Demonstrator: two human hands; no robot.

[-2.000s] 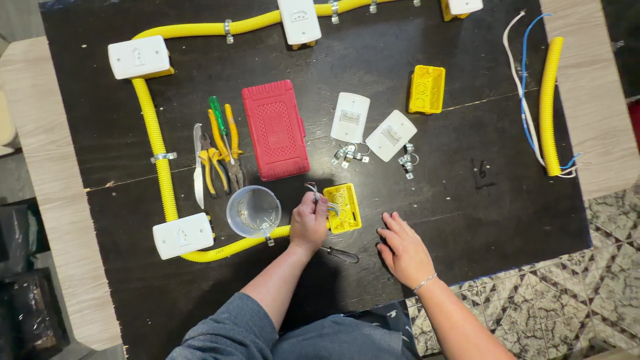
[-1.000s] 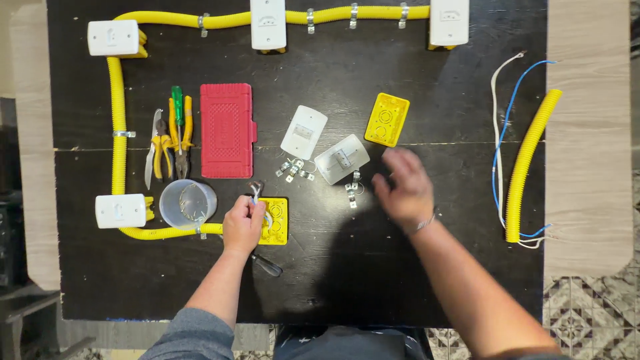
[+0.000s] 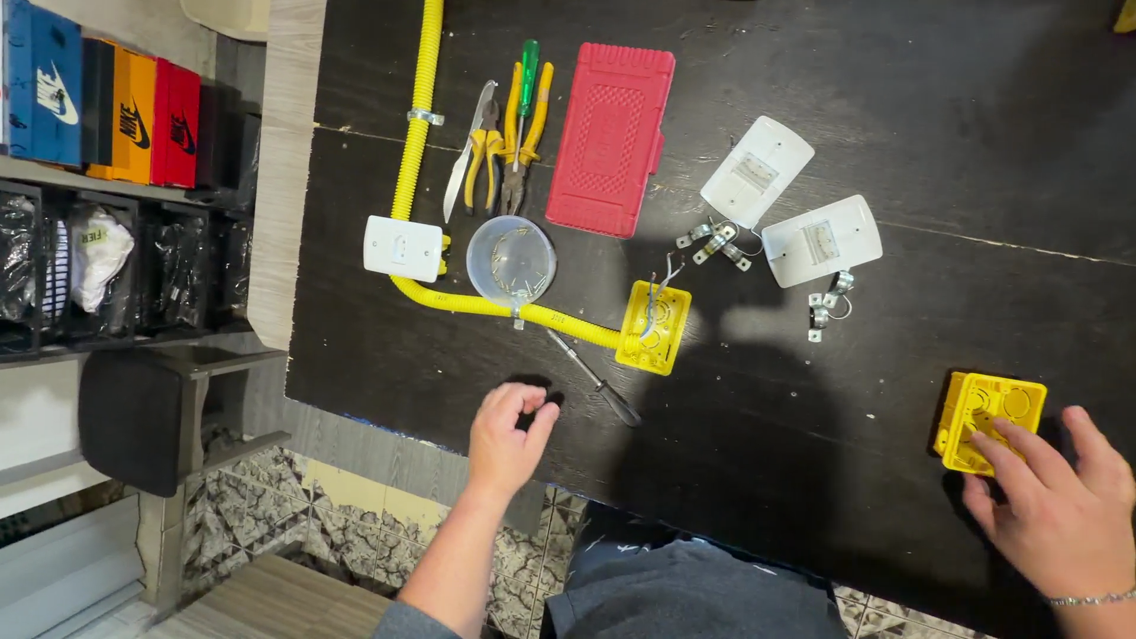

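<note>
My right hand [image 3: 1043, 493] has its fingertips on an empty yellow electrical box [image 3: 992, 422] at the table's right. My left hand [image 3: 510, 437] hovers near the front edge, fingers loosely curled, with nothing seen in it. A screwdriver [image 3: 590, 377] lies just beyond it. Another yellow electrical box [image 3: 654, 328] is joined to the yellow corrugated conduit [image 3: 568, 321], and wire ends stick up out of it. Two white socket plates [image 3: 758, 172] lie near several metal conduit clamps [image 3: 714, 241]. A clear tub [image 3: 511, 262] of small screws touches the conduit.
A red plastic case [image 3: 611, 140] lies beyond the tub, beside yellow-handled pliers [image 3: 485, 158], a green-handled screwdriver [image 3: 528, 80] and a knife [image 3: 469, 151]. A white socket plate [image 3: 404, 248] sits on the conduit at left. A black chair [image 3: 133, 422] stands left of the table.
My left hand has let go of the wires at the conduit's box and drawn back toward the front edge. The loose yellow box, before beyond the socket plates, is now at the right under my right hand. The view has shifted.
</note>
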